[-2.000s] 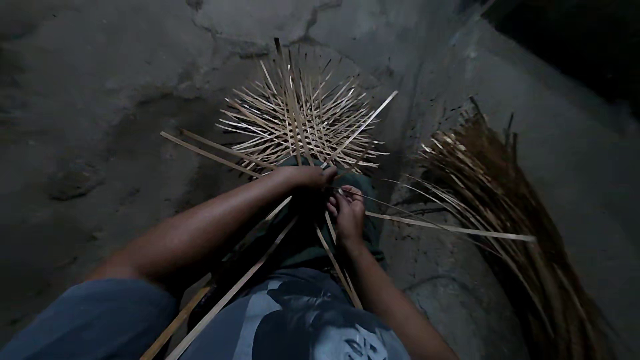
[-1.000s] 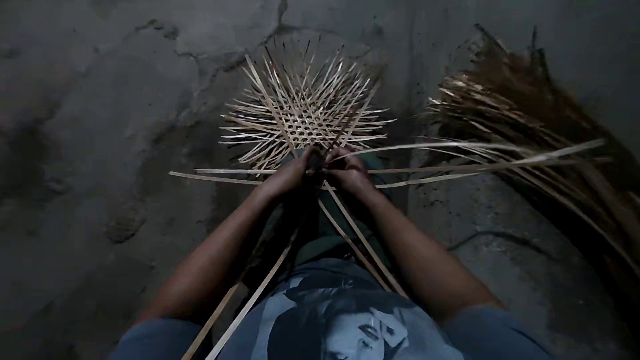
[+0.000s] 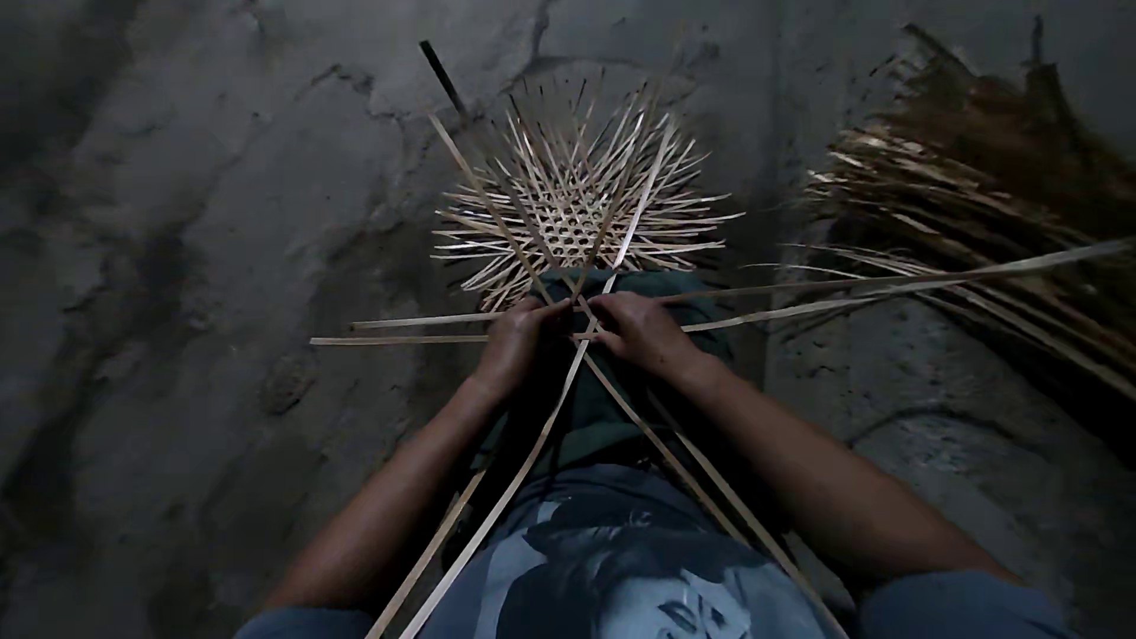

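Long flat strips, likely split bamboo [image 3: 532, 444], cross one another over the dark green cloth on my lap [image 3: 577, 426]. My left hand [image 3: 519, 342] grips the crossing from the left, fingertips on the strips. From the right, my right hand [image 3: 643, 333] pinches the same crossing, close to the left fingertips. Strips run out sideways past both hands, up beyond the knees and down beside my shirt. Just beyond my lap lies an open-weave piece of strips with hexagonal gaps [image 3: 572, 222], its loose ends spreading all round. My palms hide part of the crossing.
On the right, a large bundle of loose strips [image 3: 967, 195] lies on the cracked concrete floor [image 3: 222, 222]. Some long strips from my hands reach over toward it. A thin dark curved line [image 3: 932, 413] shows on the floor below the bundle.
Two seconds ago my hands were close together with the left forearm slanting across; now they sit on either side of the crossing. More strips now stick up beyond my hands. The view has shifted.
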